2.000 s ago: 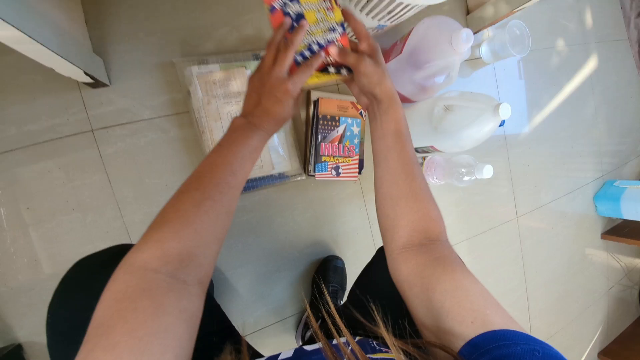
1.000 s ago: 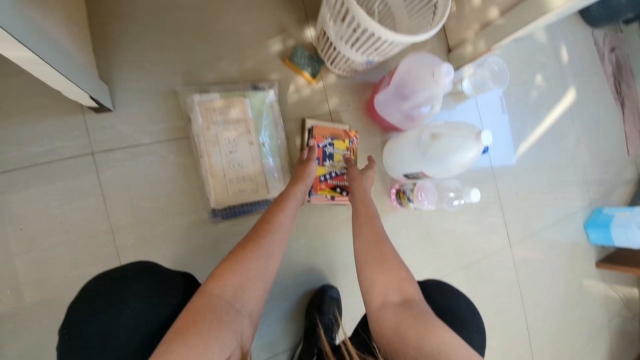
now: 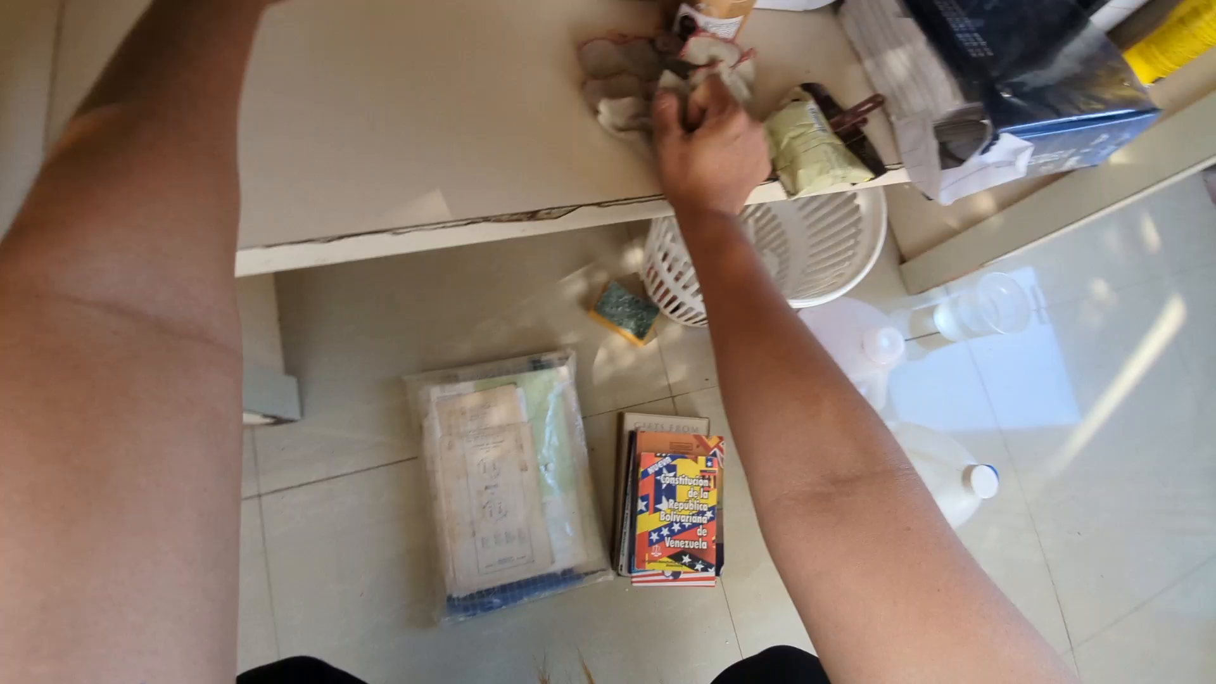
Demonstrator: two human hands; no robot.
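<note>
My right hand (image 3: 711,152) reaches onto a pale shelf (image 3: 427,123), its fingers on a bunched, light and grey cloth item (image 3: 622,81); whether they grip it is hard to tell. Beside that hand lies a crumpled pale green packet (image 3: 812,142), with a dark item with a brown handle behind it. My left arm crosses the left side, and its hand is almost wholly beyond the top edge. Below on the tiled floor sit a stack of books (image 3: 674,513), a colourful booklet on top, and a clear plastic bag of papers (image 3: 503,494).
A white slatted basket (image 3: 836,247) stands under the shelf edge, near a green and yellow sponge (image 3: 624,312). Plastic jugs (image 3: 950,475) and a clear cup (image 3: 997,302) are on the floor at right. A dark blue box (image 3: 1035,95) and papers occupy the shelf's right end.
Both hands have left the books; the colourful booklet, in my hands two seconds ago, now lies on the stack. My right hand has moved up to the shelf. The view has shifted to show the shelf.
</note>
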